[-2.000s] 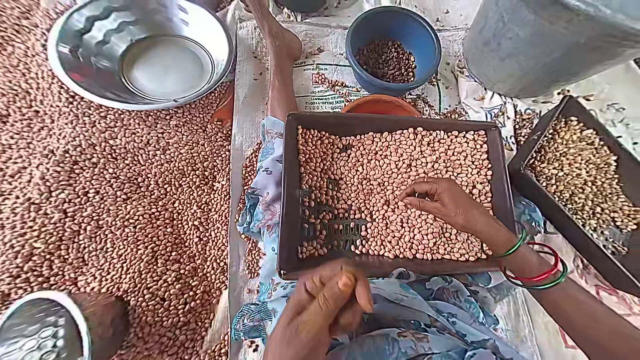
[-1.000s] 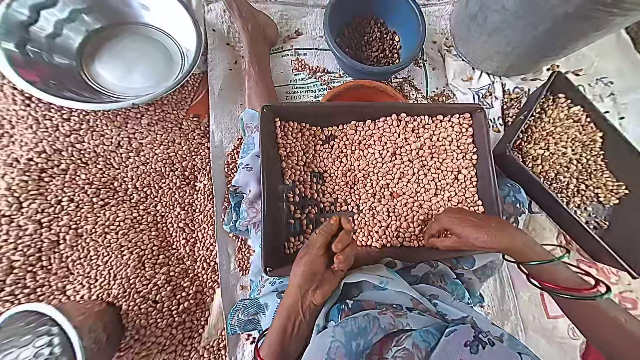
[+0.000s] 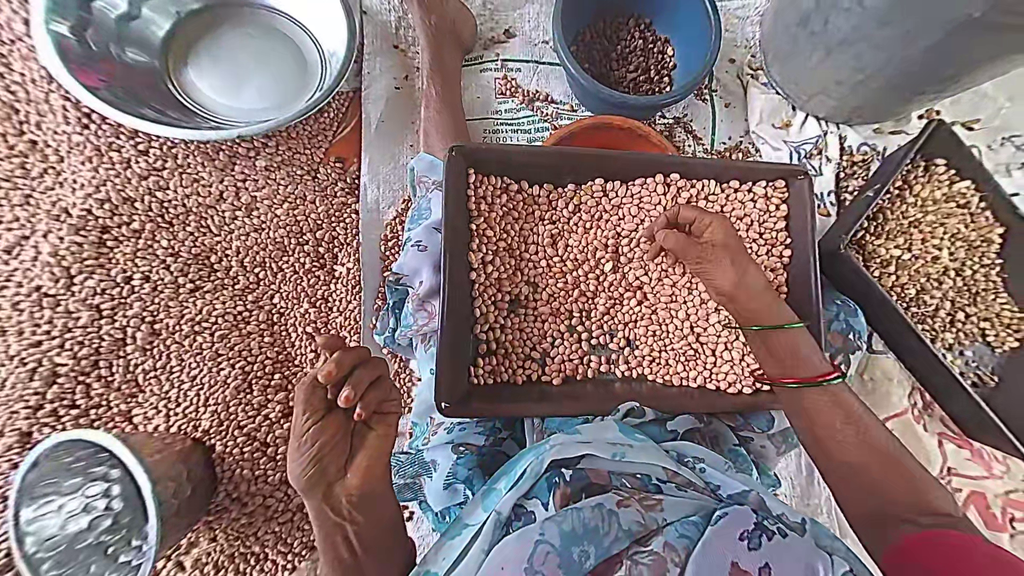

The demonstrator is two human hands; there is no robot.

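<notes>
A dark rectangular tray (image 3: 624, 400) of pinkish-brown peanut kernels (image 3: 560, 264) rests across my lap. Over its right half is my right hand (image 3: 700, 244), fingers curled and fingertips pinched close above the kernels; whether a kernel is between them cannot be made out. My left hand (image 3: 348, 408) is raised left of the tray, palm up with curled fingers, near the edge of the big kernel pile (image 3: 200, 264). Whether it holds something small is unclear. A few dark gaps of tray floor show among the kernels.
Beyond the tray stand an orange bowl (image 3: 612, 134), a blue bowl (image 3: 566, 48) with darker pieces and a grey metal container (image 3: 864, 64). A second dark tray (image 3: 888, 308) of mixed kernels lies right. Left are a steel basin (image 3: 336, 72) and a metal vessel (image 3: 152, 496). A bare foot (image 3: 448, 32) rests ahead.
My left hand has moved left, from the tray's near edge to beside the pile. My right hand has gone from the tray's near right part farther forward. Kernels now cover more of the tray's left side.
</notes>
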